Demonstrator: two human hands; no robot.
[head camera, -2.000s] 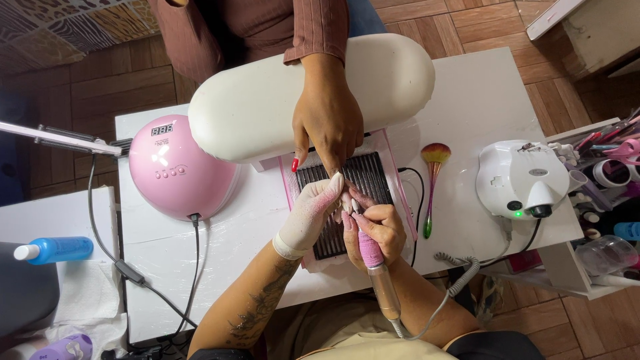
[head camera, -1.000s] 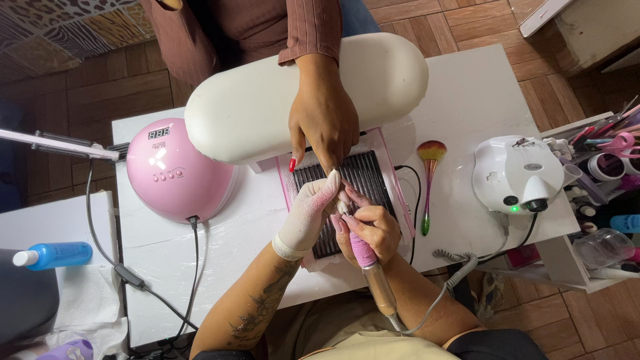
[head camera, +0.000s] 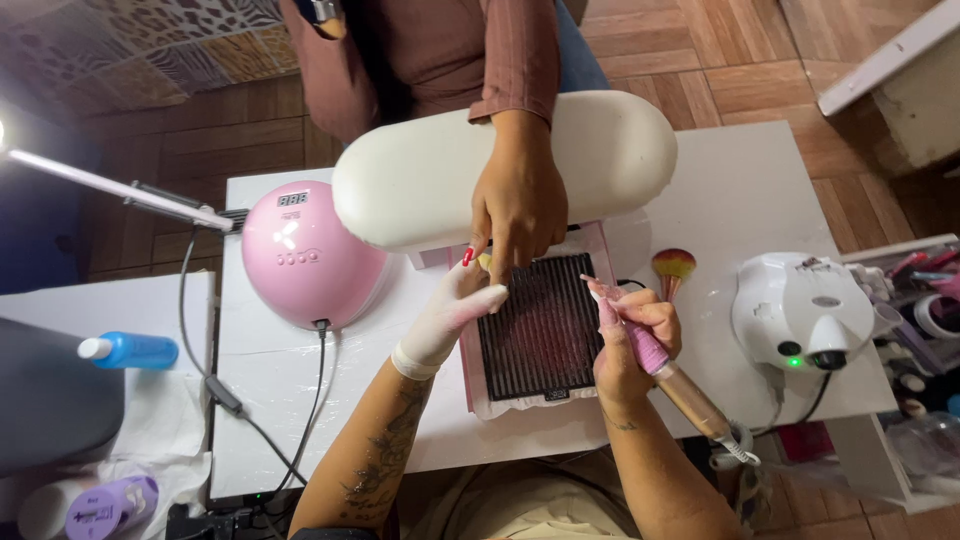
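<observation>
My left hand (head camera: 457, 304), in a white glove with pinkish dust on it, grips fingers of another person's hand (head camera: 521, 199), which reaches over a white padded armrest (head camera: 420, 176). One nail of that hand is red. In my right hand (head camera: 637, 330) is an electric nail drill handpiece (head camera: 690, 397) with a pink wrapped grip, held away from the other person's fingers. A dust collector with a black slatted grille (head camera: 540, 330), dusted pink, lies between my hands.
To the left stand a pink nail lamp (head camera: 307, 255) and a blue bottle (head camera: 142, 351). A multicoloured brush (head camera: 673, 266) and a white drill control unit (head camera: 802, 311) with a green light are at the right. Black cables cross the table's left side. Supplies crowd the far right.
My right hand with the drill handpiece has moved right, away from the other person's fingers. My left hand has shifted up and left, still on that hand.
</observation>
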